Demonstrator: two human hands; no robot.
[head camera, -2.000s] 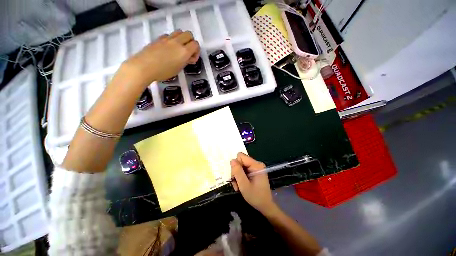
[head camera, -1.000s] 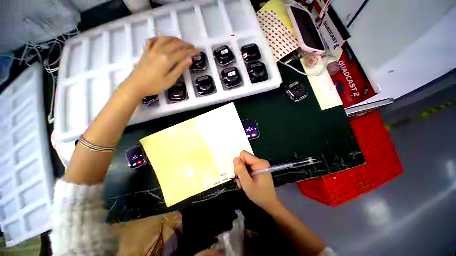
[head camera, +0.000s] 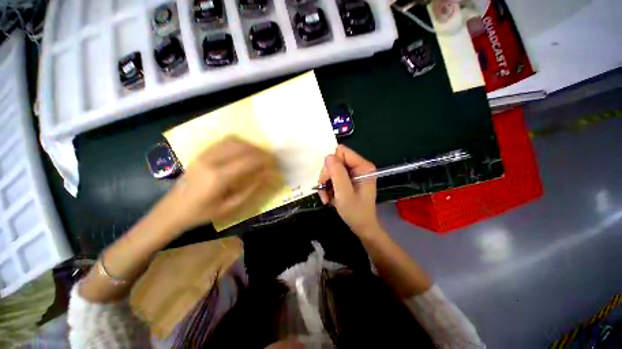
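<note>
A yellow and whitish record sheet (head camera: 290, 126) lies on the dark green mat, with small handwriting near its lower right. My right hand (head camera: 349, 180) holds a clear ballpoint pen (head camera: 416, 164), its tip at the writing. My left hand (head camera: 235, 176) is blurred over the sheet's left half; whether it touches the paper or holds anything is unclear. One lit watch (head camera: 163, 161) lies at the sheet's left edge, another lit watch (head camera: 342, 120) at its right edge. The white watch tray (head camera: 82, 112) behind holds several dark watches (head camera: 219, 50).
A dark watch (head camera: 417, 57) lies on the mat right of the tray. A red printed box (head camera: 501, 48) and pale paper (head camera: 458, 60) are at the right. An empty white tray (head camera: 24, 198) is at the left, a red basket (head camera: 470, 184) below the bench's right edge.
My left hand has moved from the tray down over the sheet. The view has tilted down, so the bench things sit higher in the picture. My right hand keeps the pen at the sheet.
</note>
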